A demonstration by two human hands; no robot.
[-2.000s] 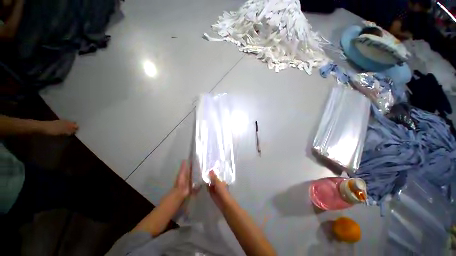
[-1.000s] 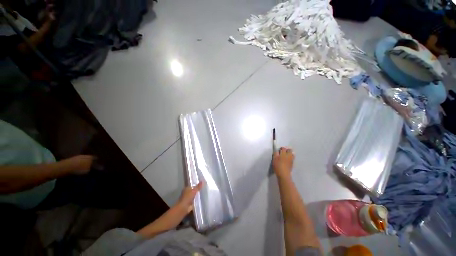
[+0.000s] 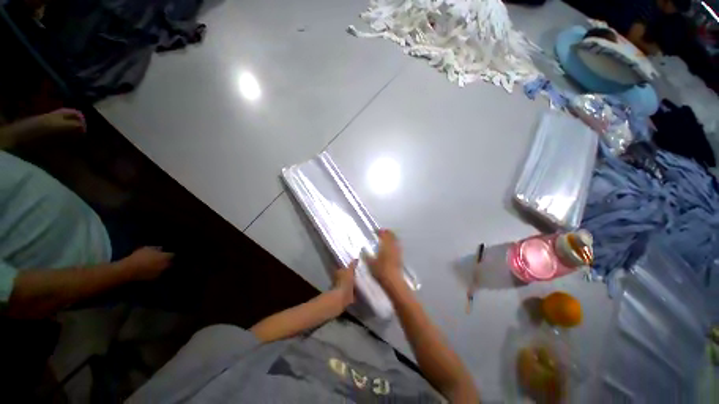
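A flat stack of clear poly bags (image 3: 327, 207) lies slanted on the glossy white table in front of me, its near end close to my body. My left hand (image 3: 344, 286) holds the stack's left edge near that end. My right hand (image 3: 385, 259) is on the stack's right side, close to my left hand. Its fingers are blurred, so their grip is unclear. A thin dark-tipped pen or snips (image 3: 475, 276) lies on the table to the right of my right hand.
At right are another bag stack (image 3: 556, 167), a pink bottle (image 3: 538, 259), an orange fruit (image 3: 561, 309), a small food bag (image 3: 539, 369) and blue strips (image 3: 642, 205). White strips (image 3: 465, 39) lie at the back. Another person's hand (image 3: 147, 263) is at left.
The thin tool was at my right hand and now lies farther right, near the bottle. My right hand has moved left onto the bag stack. The stack is more slanted.
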